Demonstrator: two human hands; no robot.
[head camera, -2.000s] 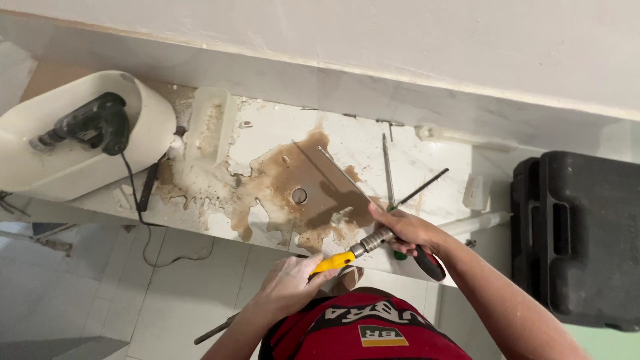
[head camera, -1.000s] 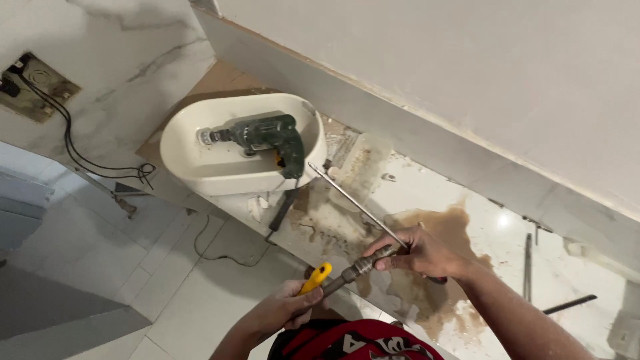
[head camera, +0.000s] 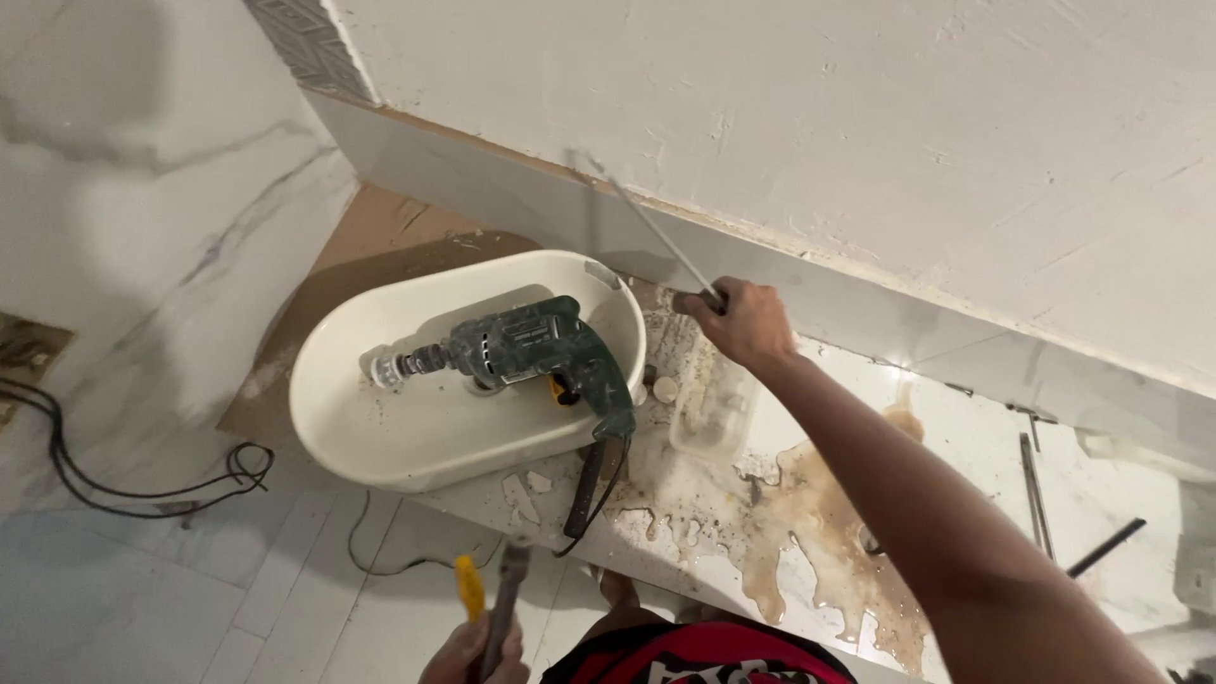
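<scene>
My left hand, at the bottom edge, grips a flexible metal-ended hose together with a yellow-handled tool. My right hand is closed around the dark handle of a screwdriver, whose long thin shaft points up and left toward the wall. Left of that hand, a green power drill with a dusty hole-saw-like bit lies in a white oval basin. Below my right hand sits a translucent plastic tray with dirty residue.
Brown wet slurry spreads over the white marbled counter. Metal rods and a black bar lie at the right. Black cables hang at the left. The drill's cord drops past the counter edge, and a wall runs behind.
My hands have moved apart; the right, with the screwdriver, is now beside the basin near the wall. Earlier both hands were at the hose. The view has shifted left.
</scene>
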